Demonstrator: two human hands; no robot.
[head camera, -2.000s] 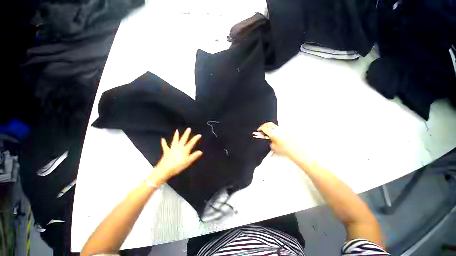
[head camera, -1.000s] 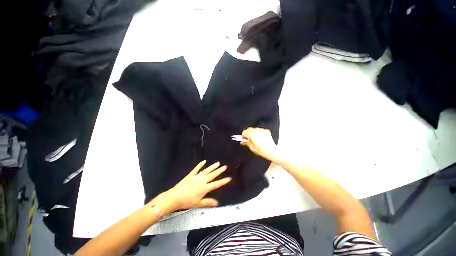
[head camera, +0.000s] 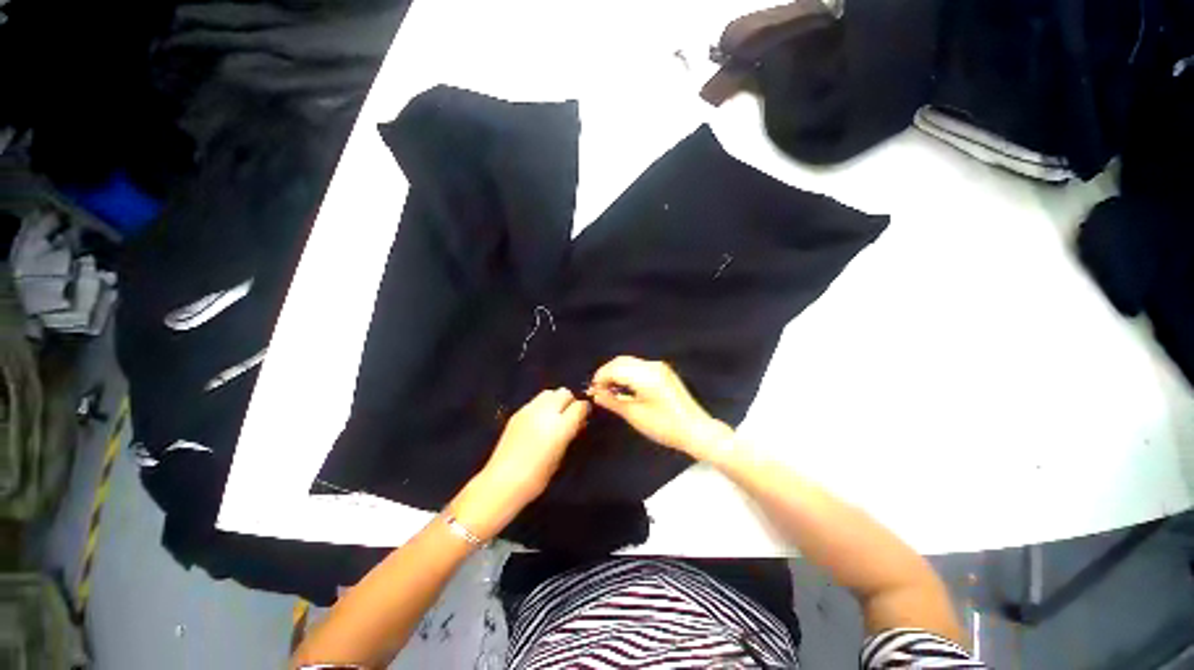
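Black shorts (head camera: 655, 262) lie spread on the white table, legs pointing away from me, waist end at the table's front edge. My left hand (head camera: 543, 432) has its fingertips closed on the cloth near the middle. My right hand (head camera: 648, 399) is beside it, fingertips almost touching the left ones, closed around small snips (head camera: 613, 389) that are mostly hidden by the fingers. A pale loose thread (head camera: 540, 327) lies on the cloth just above my hands. A shorter thread (head camera: 723, 266) lies on the right leg.
Dark garments with a white-edged opening (head camera: 995, 144) lie at the far right, beside a brown piece (head camera: 773, 33). A heap of black garments (head camera: 249, 170) hangs at the left of the table (head camera: 917, 380). Yellow-black tape (head camera: 105, 484) marks the grey floor.
The shorts have been turned and spread, with the right leg now reaching farther right. My left hand, flat and open before, has moved up and pinches the cloth. My right hand has moved in beside it.
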